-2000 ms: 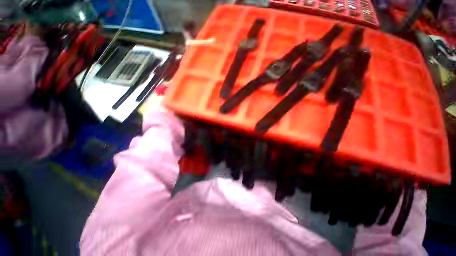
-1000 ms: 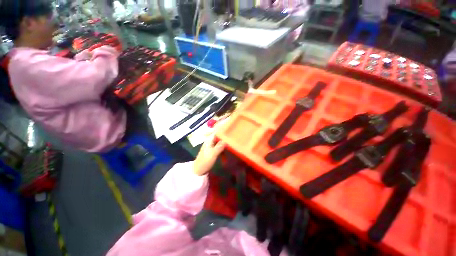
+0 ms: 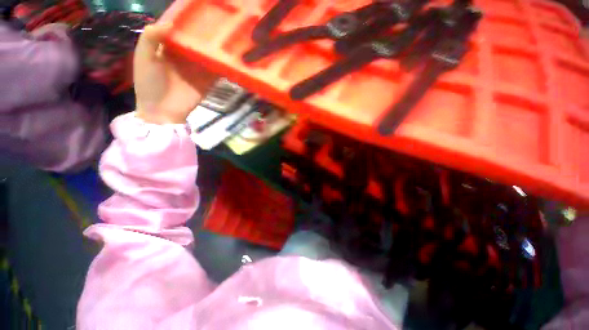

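Note:
A large orange-red watch tray (image 3: pixel 478 97) is raised and tilted in front of me, cut off by the top and right edges. Several black smartwatches (image 3: pixel 381 48) with open straps lie across its square cells. My left hand (image 3: pixel 158 77) grips the tray's left corner, fingers at the rim. My right hand is not in view; only a pink sleeve (image 3: pixel 573 258) shows at the right edge. Below the raised tray are many dark straps and red tray parts (image 3: pixel 413 206), blurred.
Papers with a calculator (image 3: pixel 224 95) and dark straps show under the tray's left side, beside a yellow sheet (image 3: pixel 242 140). Red trays (image 3: pixel 248 206) stand below. A person in a pink smock (image 3: pixel 39 97) is at the left, near dark-filled trays.
The tray has been lifted off what lies below it and sits higher in view. My left hand has risen with it and now holds its corner.

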